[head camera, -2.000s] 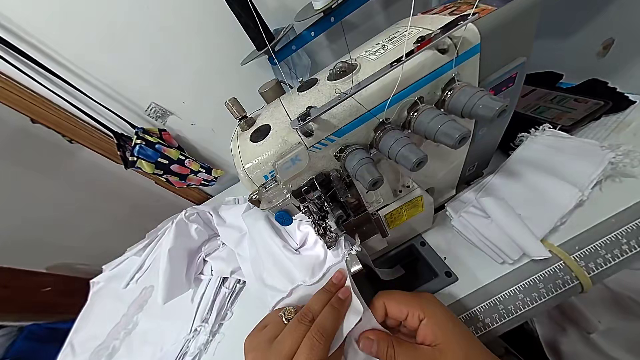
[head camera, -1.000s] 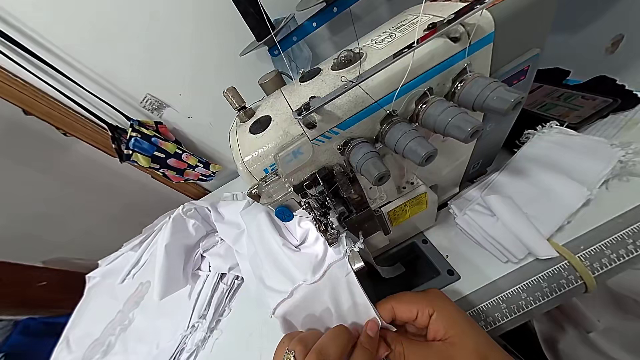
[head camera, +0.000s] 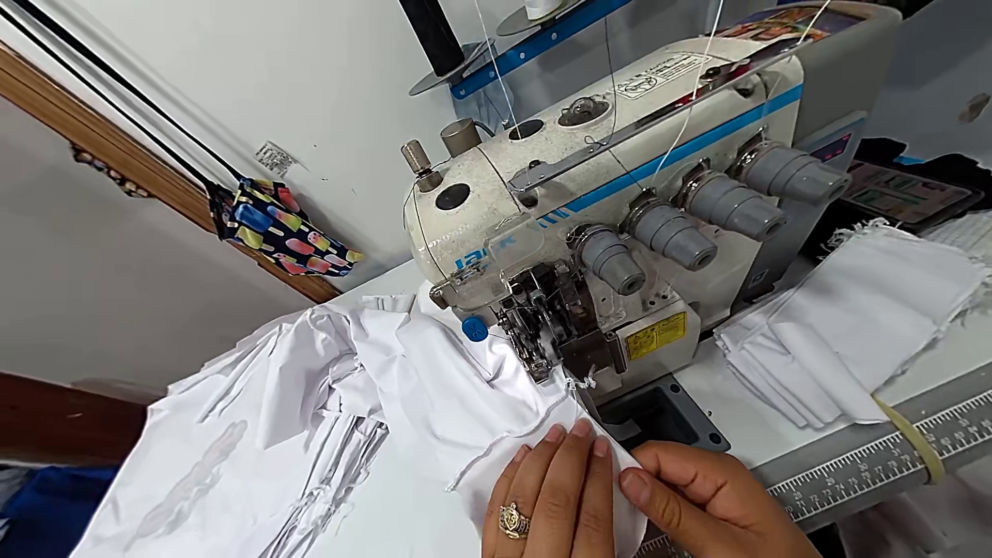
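Note:
A white Jack overlock sewing machine (head camera: 620, 155) stands tilted across the view. White fabric (head camera: 511, 457) with a stitched seam runs from beneath its needle area down to my hands. My left hand (head camera: 550, 496), wearing a ring, lies nearly flat on this fabric just in front of the presser foot, fingers extended towards the machine. At the fabric's right edge, my right hand (head camera: 705, 496) pinches the cloth between thumb and fingers. A blue round knob (head camera: 474, 328) sits left of the needles, and short thread ends stick out beside the foot.
Heaped white fabric (head camera: 294, 372) covers the left side. Folded white pieces (head camera: 845, 325) lie at the right, above a measuring tape (head camera: 883, 457) along the table edge with a yellowish band (head camera: 911, 438) around it. A patterned pouch (head camera: 287, 229) hangs by the wall.
My left hand has moved up from the lower edge of the view, where its fingers were curled near my right thumb, and now lies spread on the fabric. The seam has come nearer the foot.

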